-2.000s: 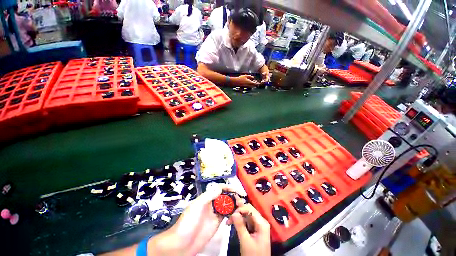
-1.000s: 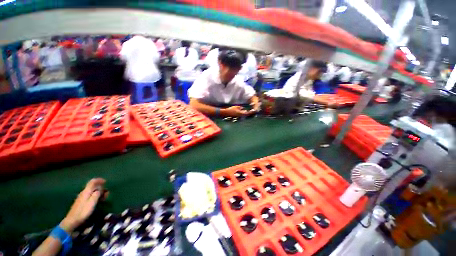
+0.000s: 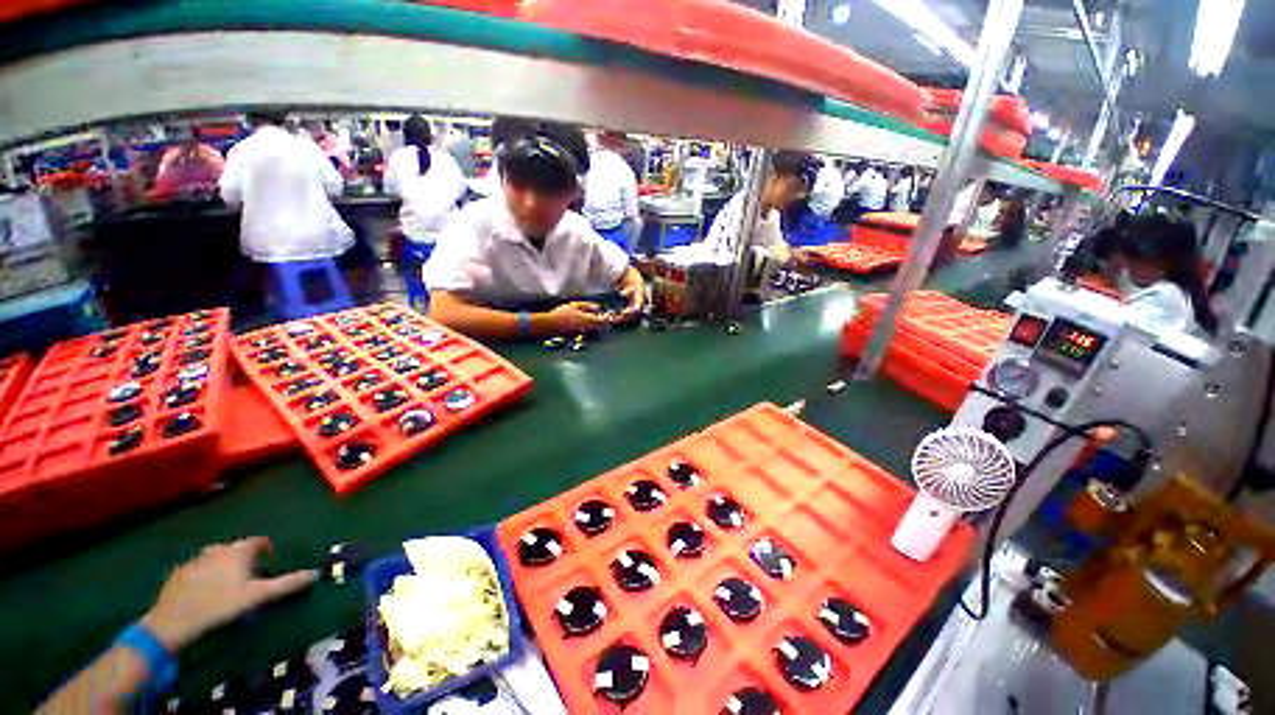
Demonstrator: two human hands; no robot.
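Observation:
My left hand, with a blue wrist strap, is at the lower left above the green belt. Its fingers are spread and no held object shows. A small black part with a white tab lies just right of its fingertips. Dark parts with white tabs lie below, cut off by the bottom edge. A blue bin holds a cream-white heap. Right of it, a red tray holds black discs in its pockets. My right hand is not in view.
A white fan stands at the tray's right edge. A grey machine with a red display and a gold-orange block are at right. More red trays lie across the belt, before a seated person.
The round unit with a red face, earlier in my hands, is out of sight. My right hand has left the picture. My left hand has moved left, then towards the small black part. The view has turned right.

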